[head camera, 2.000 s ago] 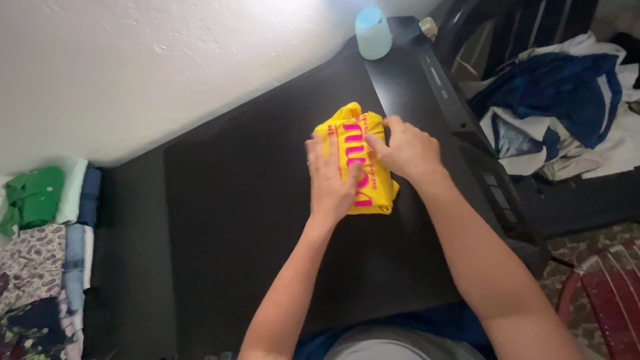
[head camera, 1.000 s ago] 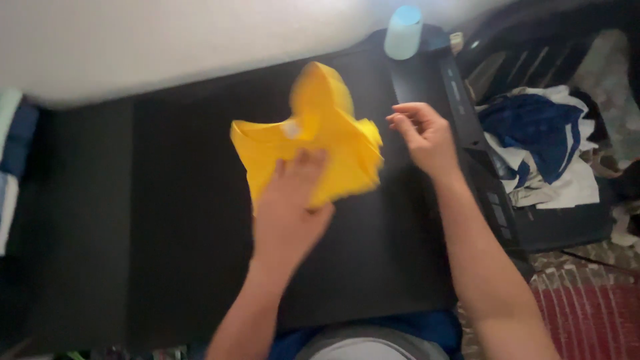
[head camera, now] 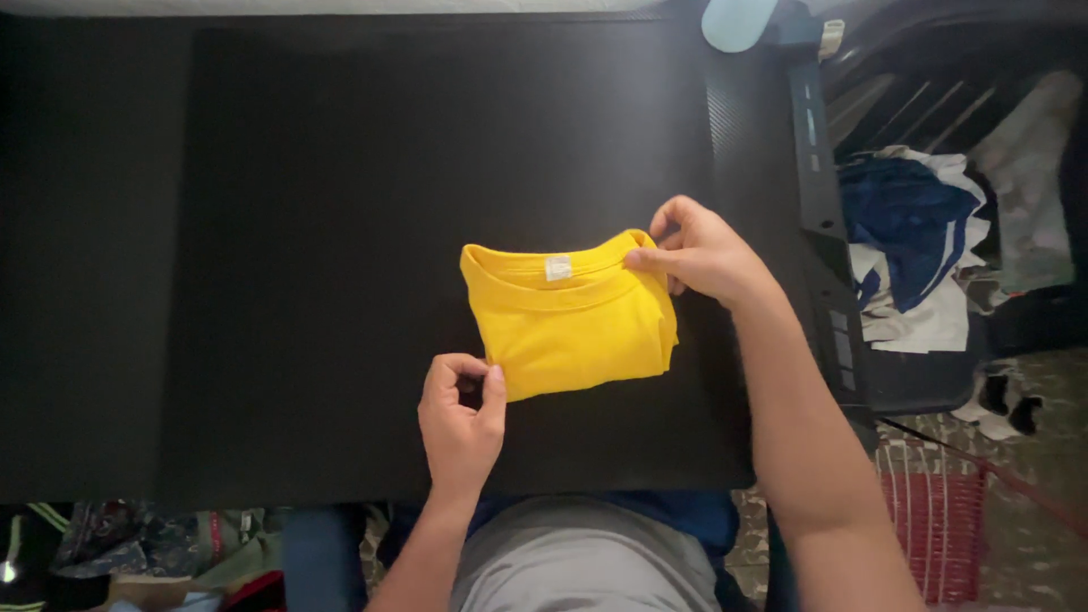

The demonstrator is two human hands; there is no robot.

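Observation:
A folded yellow T-shirt (head camera: 578,331) lies on the black tabletop (head camera: 340,255), its neckline with a small white label toward the far side. My left hand (head camera: 466,416) pinches the shirt's lower left edge between thumb and forefinger. At the upper right corner by the collar, my right hand (head camera: 701,255) grips the cloth, thumb on top and the other fingers curled behind, partly hidden.
A pale blue container (head camera: 737,21) stands at the far right of the table. On a black chair (head camera: 926,387) at the right lies a pile of navy and white clothes (head camera: 914,238). A red corded seat (head camera: 935,527) is below it. More clothes (head camera: 170,544) show beneath the table's near left edge.
The yellow shirt has been turned over from its pink-lettered side to its plain collar side and lies nearer to me. My right hand, off the shirt one second ago, now grips it. The view has shifted.

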